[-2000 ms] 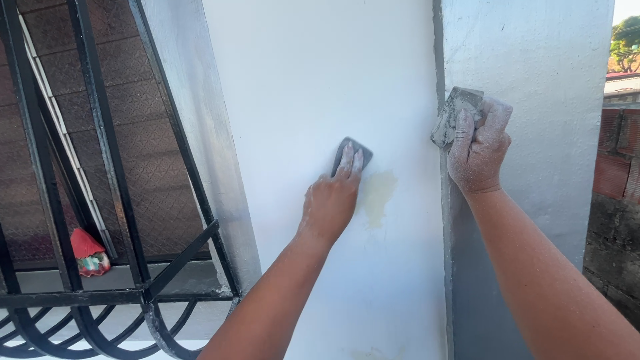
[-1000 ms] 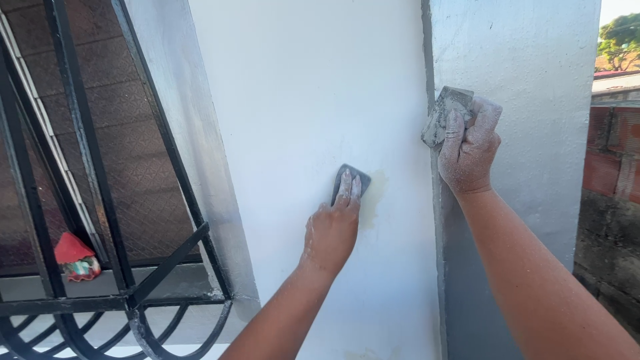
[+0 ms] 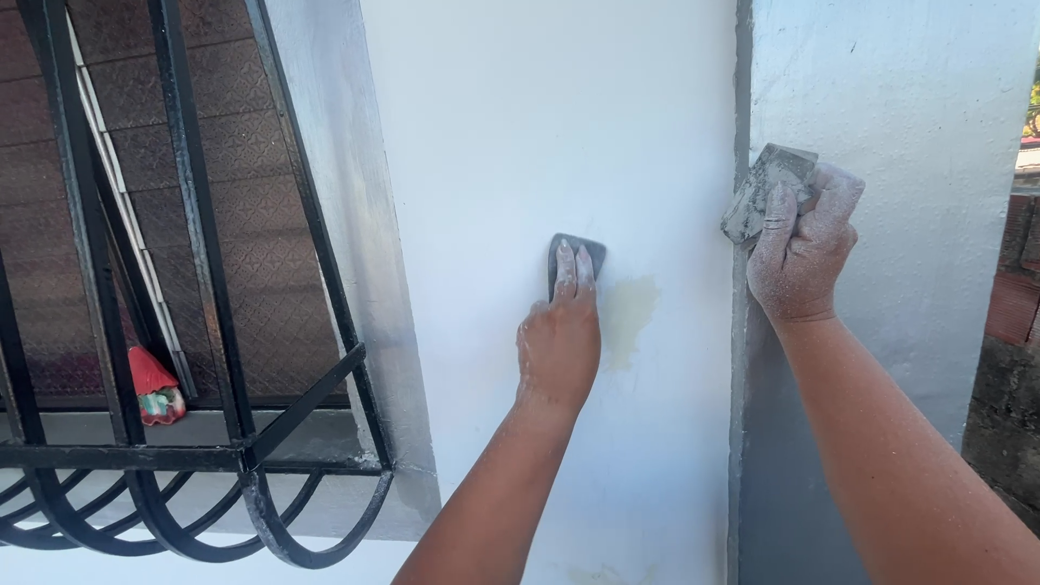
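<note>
My left hand (image 3: pixel 561 333) presses a dark grey sanding pad (image 3: pixel 591 250) flat against the white wall (image 3: pixel 520 122), two fingers laid over it. Just right of the pad is a yellowish patch (image 3: pixel 632 317) on the wall. Higher up and to the right, my right hand (image 3: pixel 804 244), dusted with white powder, grips a grey, dust-caked block or folded sheet (image 3: pixel 768 187) at the edge of the grey pillar (image 3: pixel 894 106). What exactly that piece is, I cannot tell.
A black metal window grille (image 3: pixel 219 325) juts out at the left before patterned louvre panes (image 3: pixel 244 211). A red object (image 3: pixel 154 378) lies on the sill (image 3: pixel 309 431). A brick and block wall (image 3: pixel 1007 357) stands beyond the pillar at far right.
Against the yellowish patch, the pad under my left hand sat a little higher two seconds ago and is slightly lower now. Both hands keep their hold. The view has shifted a little.
</note>
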